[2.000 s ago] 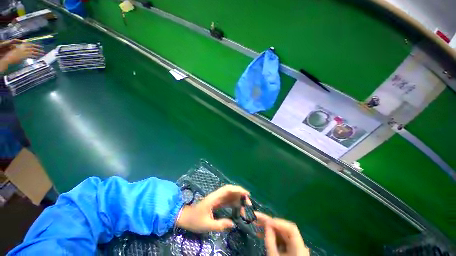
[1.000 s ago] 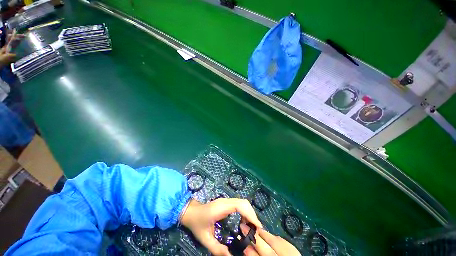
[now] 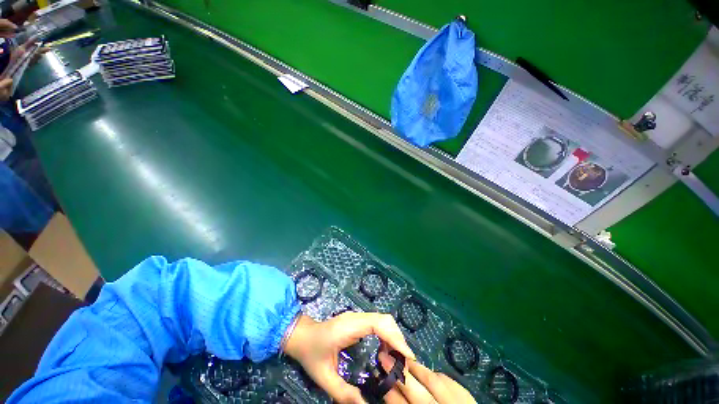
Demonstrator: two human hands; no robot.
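My left hand (image 3: 339,347), in a blue sleeve, is at the bottom centre over the tray, its thumb and fingers curved around a black ring part (image 3: 388,380). My right hand (image 3: 430,385) meets it from the right, its fingertips on the same ring; its lower part is cut off by the bottom edge. The ring is tilted and partly hidden by the fingers. The clear blister tray (image 3: 335,248) lies flat below, with black rings (image 3: 411,314) in several pockets. Part of the tray is hidden by my hands and sleeve.
A blue bag (image 3: 436,85) and an instruction sheet (image 3: 544,150) hang on the green panel. Stacked trays (image 3: 135,61) stand on the bench (image 3: 260,181) at the far left, near a coworker's hands. A carton (image 3: 63,256) is at left. A dark ridged pile (image 3: 678,380) is at lower right.
Since two seconds ago, my hands have come together around the ring and more of the tray shows. The view has shifted. In the last second my hands have hardly moved.
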